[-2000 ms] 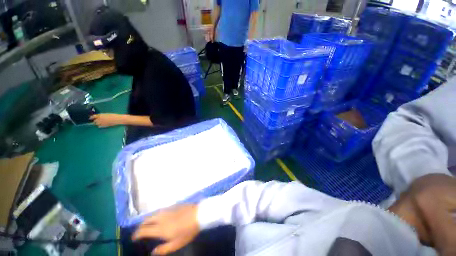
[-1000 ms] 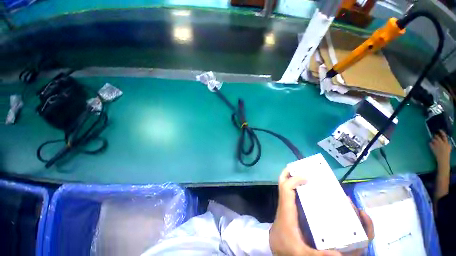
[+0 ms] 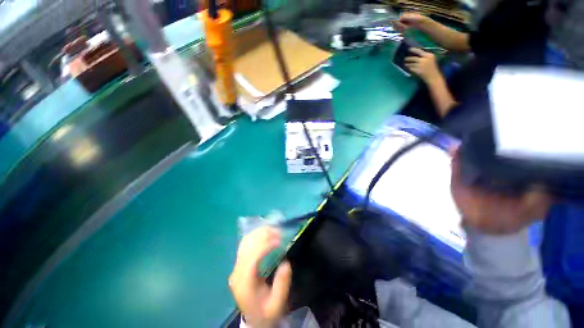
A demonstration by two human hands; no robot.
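My right hand [image 3: 493, 208], blurred, holds up the black power adapter housing [image 3: 477, 144] with its white cover [image 3: 541, 115] at the right. The black output cord [image 3: 387, 163] hangs from the housing in a curve across the crate and the bench edge. A clear bagged connector [image 3: 256, 224] is at its far end over the green bench. My left hand [image 3: 261, 272] is just below the bagged connector, thumb and fingers apart. Blur hides whether its fingertips touch the bag.
The orange electric screwdriver [image 3: 221, 57] hangs at the back, its lead crossing the view. The white screw tray [image 3: 308, 144] stands on the bench [image 3: 179, 224] near cardboard sheets [image 3: 282, 61]. A lined crate [image 3: 416, 186] is at the bench edge. A neighbouring worker's hands [image 3: 419, 61] hold a dark part.
The view has swung right. The housing, earlier held low over the bench edge by my hands, is now raised at the right in my right hand. My left hand has left it; the cord has moved off the bench.
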